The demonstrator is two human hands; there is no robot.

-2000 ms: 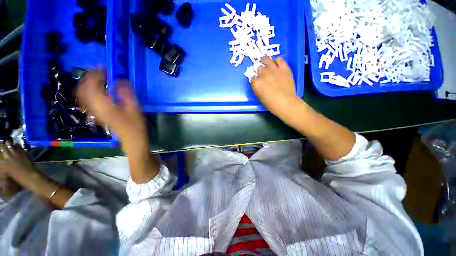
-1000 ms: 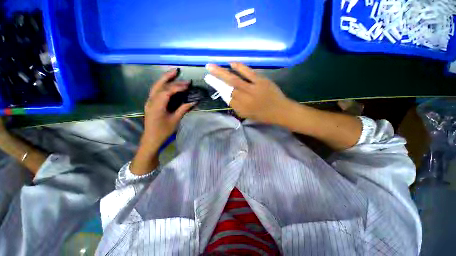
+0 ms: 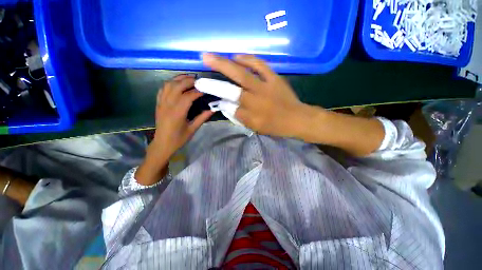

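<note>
My left hand (image 3: 175, 112) is curled around a black housing (image 3: 197, 107) above the bench's front edge; fingers and shadow hide much of the housing. My right hand (image 3: 268, 103) is beside it on the right, wearing white finger cots (image 3: 218, 89). A small white U-shaped clip (image 3: 215, 106) shows at its cot-covered fingertips, against the housing. Its other fingers are spread and slightly blurred. Whether the clip is inside the housing cannot be told.
The middle blue tray (image 3: 211, 62) holds one loose white clip (image 3: 276, 20). A bin of black parts (image 3: 62, 100) is at left, a tray of white clips (image 3: 417, 55) at right. Another person's forearm (image 3: 17, 188) is at lower left. Clear plastic bags (image 3: 449, 124) lie at right.
Both hands have come back from the trays and met at the bench edge. Since one second ago, the right hand's cot-covered fingers have moved left, closer to the left hand. The view has shifted.
</note>
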